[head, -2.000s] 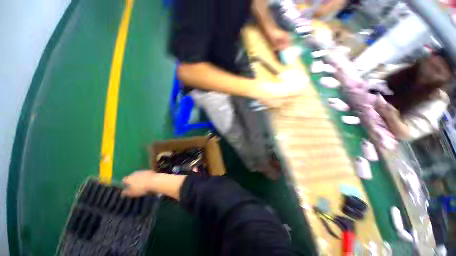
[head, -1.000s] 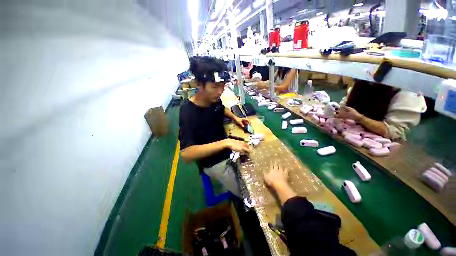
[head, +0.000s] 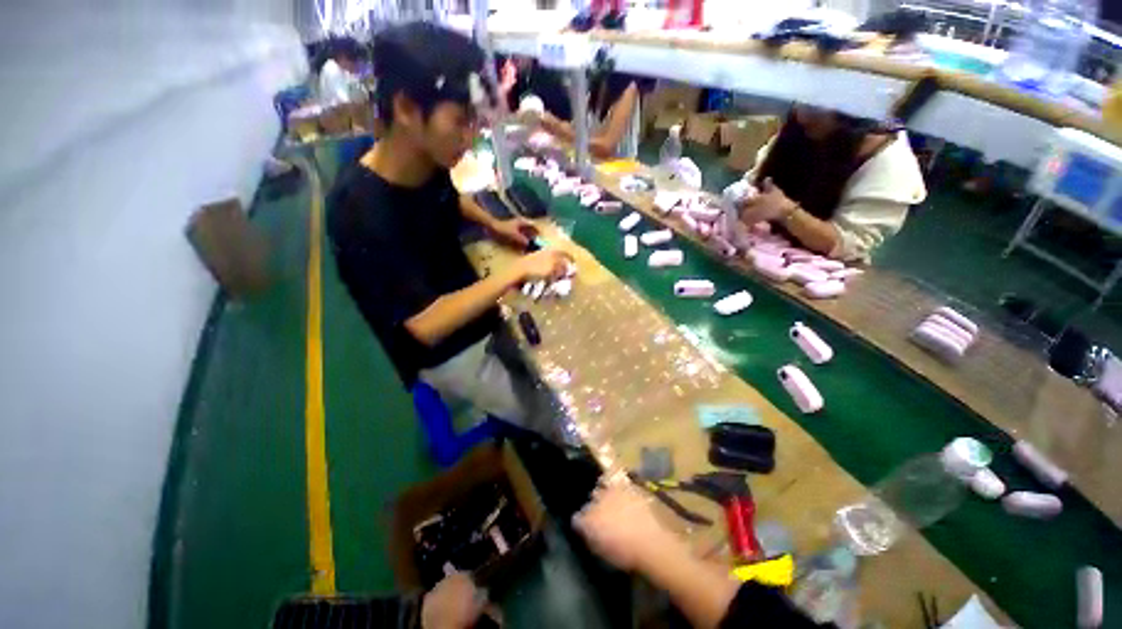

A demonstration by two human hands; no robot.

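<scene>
My right hand (head: 619, 522), bare below a black sleeve, is blurred at the bench's near left edge, fingers partly curled; I cannot tell if it holds anything. My left hand (head: 455, 603) is cut off at the bottom edge, beside a dark slotted tray (head: 345, 612), also cut off; its grip is unclear. A glossy black housing (head: 742, 447) lies on the cardboard-covered bench (head: 800, 498), by a pale blue cloth (head: 728, 415). Another black housing (head: 529, 328) lies near the seated worker.
A red-handled tool (head: 743, 528), yellow-handled tool (head: 765, 570) and dark pliers (head: 674, 498) lie on the bench. A clear bottle (head: 911, 498) lies at right. A carton of mixed parts (head: 461, 528) is on the floor. A worker (head: 412, 234) sits ahead. Pink-white housings (head: 800, 388) lie on the green belt.
My right hand has moved back from the clear sheeting to the bench's near edge. My left hand has come into view at the bottom. The view has turned, showing more of the near bench.
</scene>
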